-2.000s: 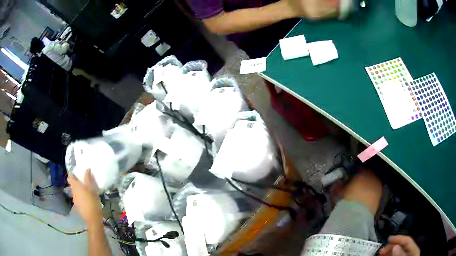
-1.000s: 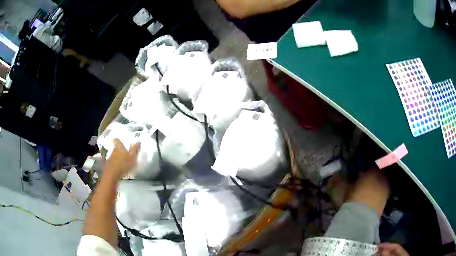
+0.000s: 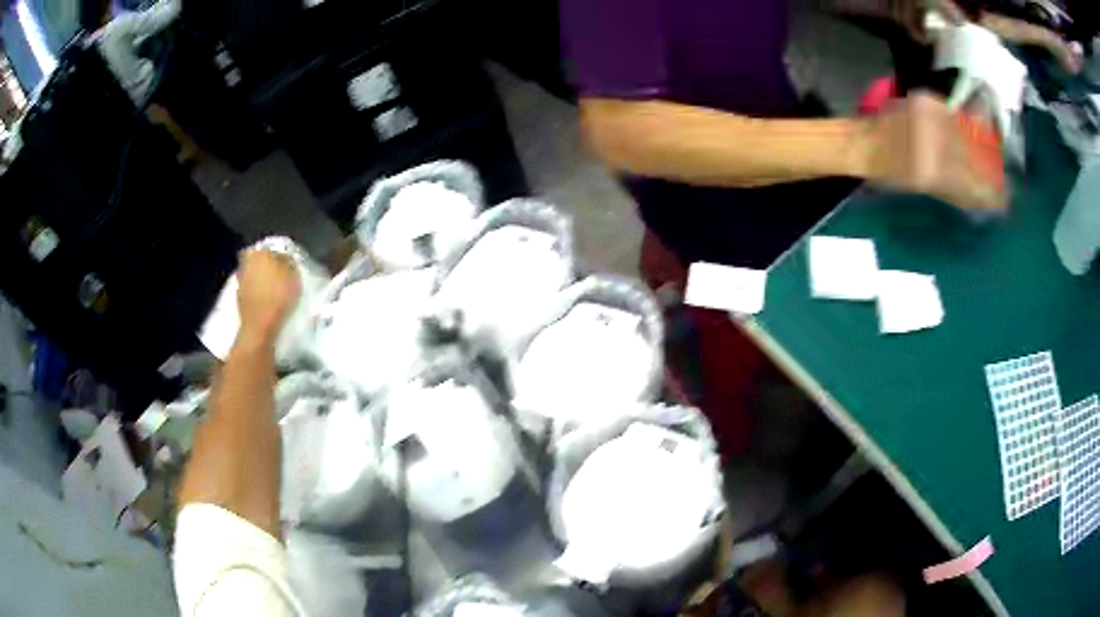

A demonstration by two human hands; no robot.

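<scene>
Several white dome cameras in clear puffed sleeves [image 3: 621, 500] stand close together in a carton in front of me, their white ends up. My left hand [image 3: 268, 292] is at the carton's far left, closed on the top of a wrapped camera [image 3: 224, 316]. The hand covers part of it and the view is blurred. My right hand is not in view.
A green table [image 3: 844, 386] is at right, with dotted sticker sheets [image 3: 1025, 434], white squares [image 3: 843, 268], a white label [image 3: 725, 288] and pink tape [image 3: 959, 562]. Another person's arm [image 3: 736, 142] reaches over it. Black crates [image 3: 398, 109] stand behind.
My left hand has moved from the carton's left side up to its far left corner. My right hand and the label strip have left the picture. The view has shifted, and the other person's arm shows more fully.
</scene>
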